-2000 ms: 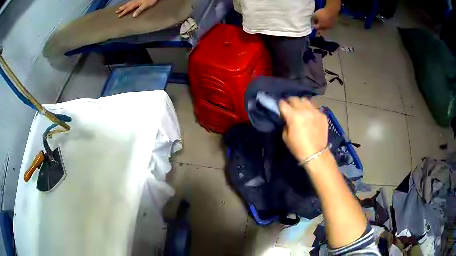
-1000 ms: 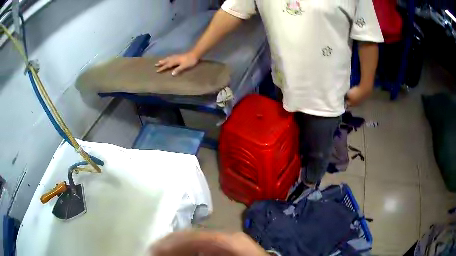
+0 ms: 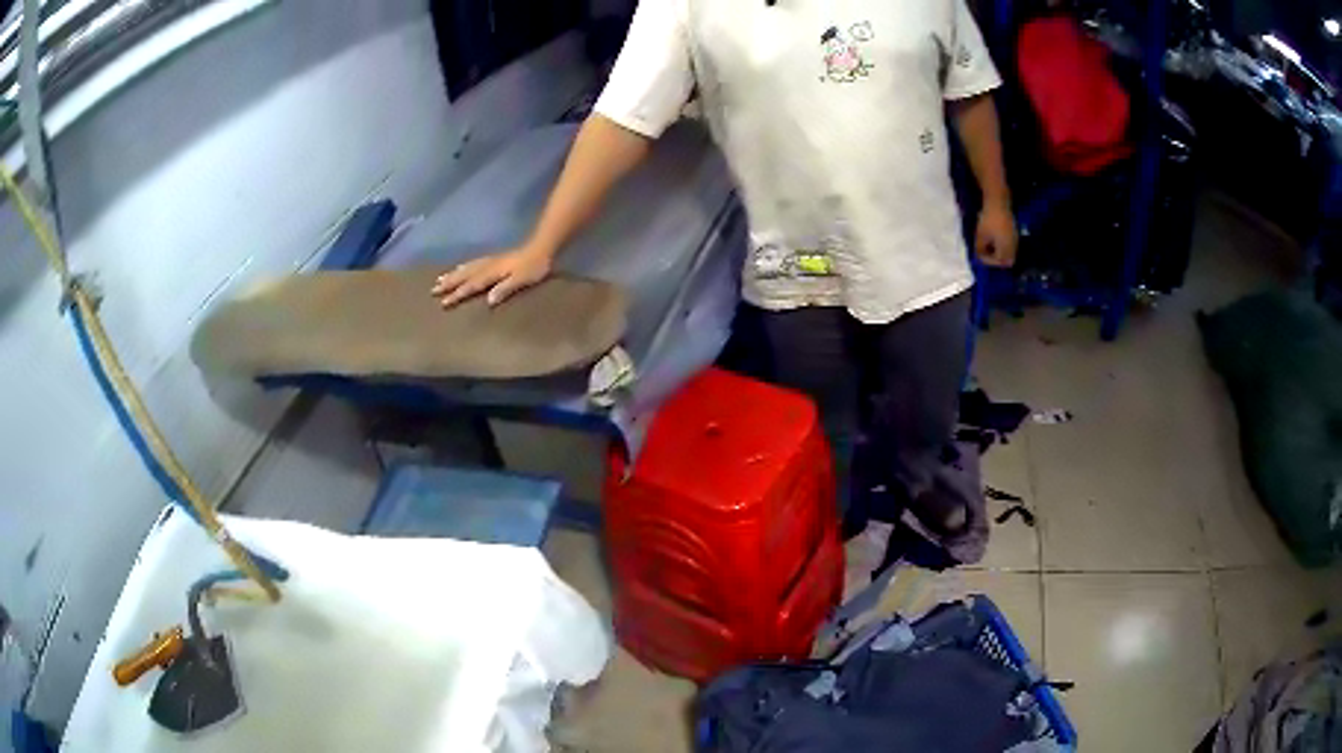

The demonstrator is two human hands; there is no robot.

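Neither of my hands is in the picture. A white cloth-covered ironing table (image 3: 368,633) lies nearest at the lower left. A steam iron (image 3: 196,689) with an orange-brown handle stands on its left part, joined to a blue tube and tan line (image 3: 140,427) that come down from the upper left. A navy garment pile (image 3: 883,703) fills a blue plastic crate (image 3: 1013,665) on the floor at the bottom, cut off by the frame edge.
A red plastic stool (image 3: 724,522) stands between the table and a person in a white T-shirt (image 3: 839,162), whose hand rests on a brown padded pressing board (image 3: 420,327). A green sack (image 3: 1283,419) lies at right. Dark scraps (image 3: 993,416) lie on the tiles.
Two seconds ago a hand held a navy piece over the crate; one second ago a blurred hand showed at the bottom edge. Now no hand of mine shows, and the view has tilted up.
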